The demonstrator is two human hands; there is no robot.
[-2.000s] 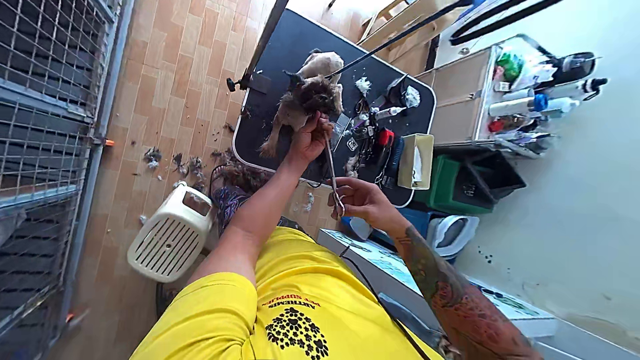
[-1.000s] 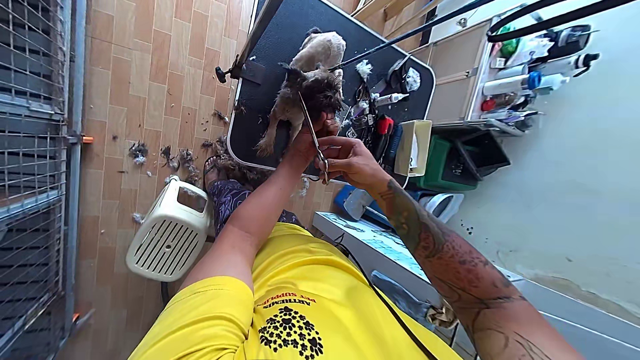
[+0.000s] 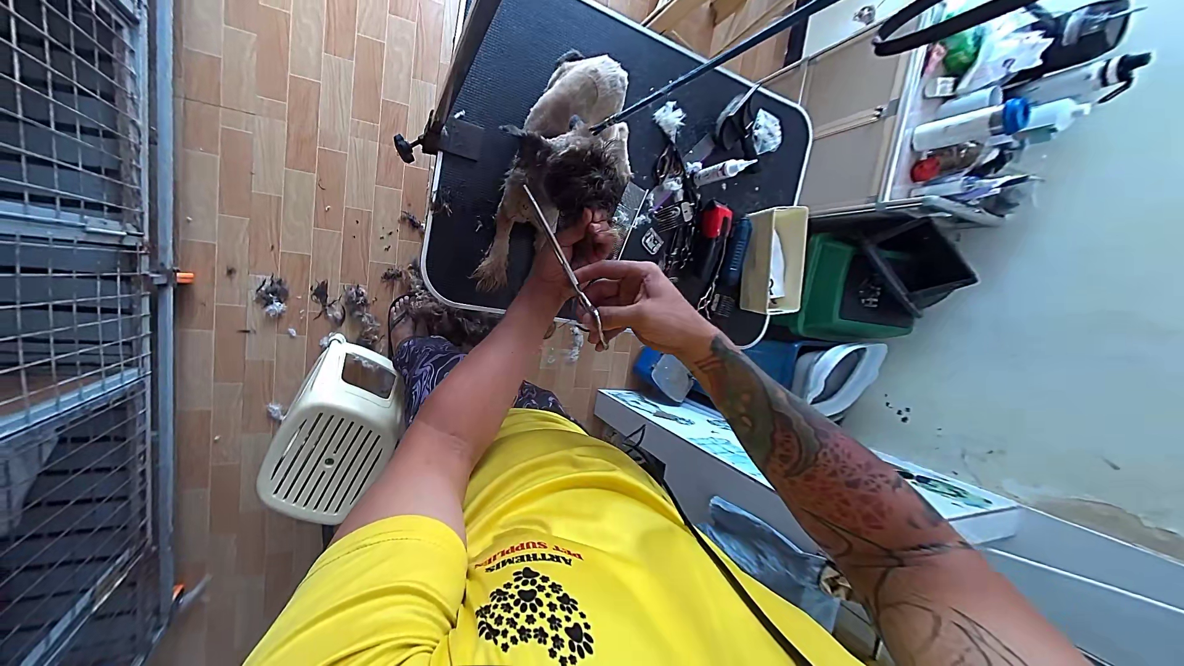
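Note:
A small dog with a short-clipped back and a dark shaggy head stands on the black grooming table. My left hand is at the dog's muzzle, its fingers closed under the chin; the exact hold is partly hidden. In my right hand is a pair of long metal grooming scissors, its blades slanting up and left over my left wrist, tips beside the dog's face. From the dog's neck a dark tether runs up and right.
Clippers, a comb, cords, a white bottle and hair tufts lie right of the dog. A cream bin hangs near the table edge beside a green bin. A cream plastic stool stands left; wire cages line the far left.
My right hand with the scissors has moved up toward the dog's head, bringing the blades from below my left hand to beside the face. The left hand stays at the muzzle.

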